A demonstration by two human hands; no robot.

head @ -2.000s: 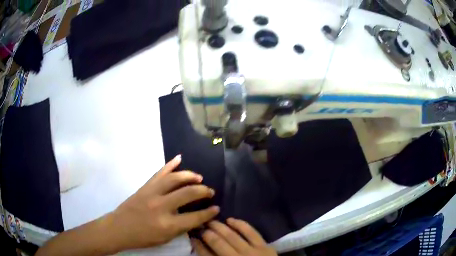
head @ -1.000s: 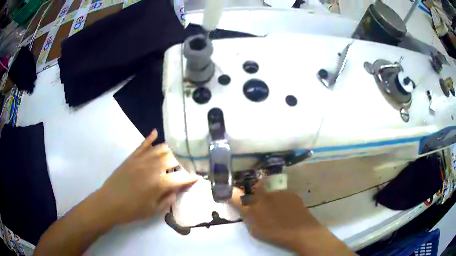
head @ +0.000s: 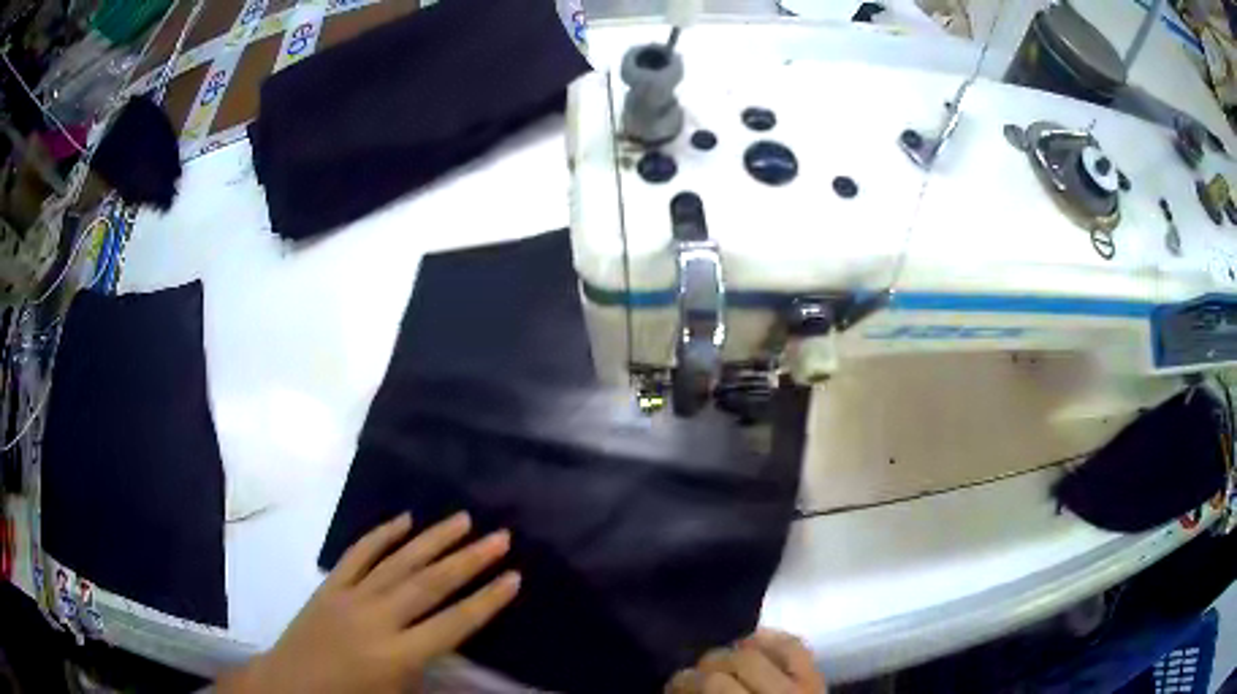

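Note:
Dark joined panels [head: 543, 488] lie spread in front of and partly under the head of the white lockstitch machine [head: 868, 203]. The presser foot area [head: 654, 401] is lit by a lamp; the needle cannot be made out. My left hand [head: 407, 603] lies on the cloth's lower left part, fingers spread, palm down. My right hand [head: 749, 667] is at the cloth's lower right edge, fingers curled on it, partly cut off by the frame's bottom. The shiny take-up lever guard [head: 700, 319] stands on the front of the head.
A panel pile [head: 133, 447] lies at the left edge. A folded stack of cut pieces [head: 407, 109] is at the back. Small dark pieces lie at back left [head: 137, 152] and right [head: 1150, 461]. A blue plastic basket [head: 1183, 664] shows lower right, below the table edge.
The dark cloth, mostly behind the head a second ago, now lies spread in front of it. Both hands have moved from beside the needle towards the table's front edge.

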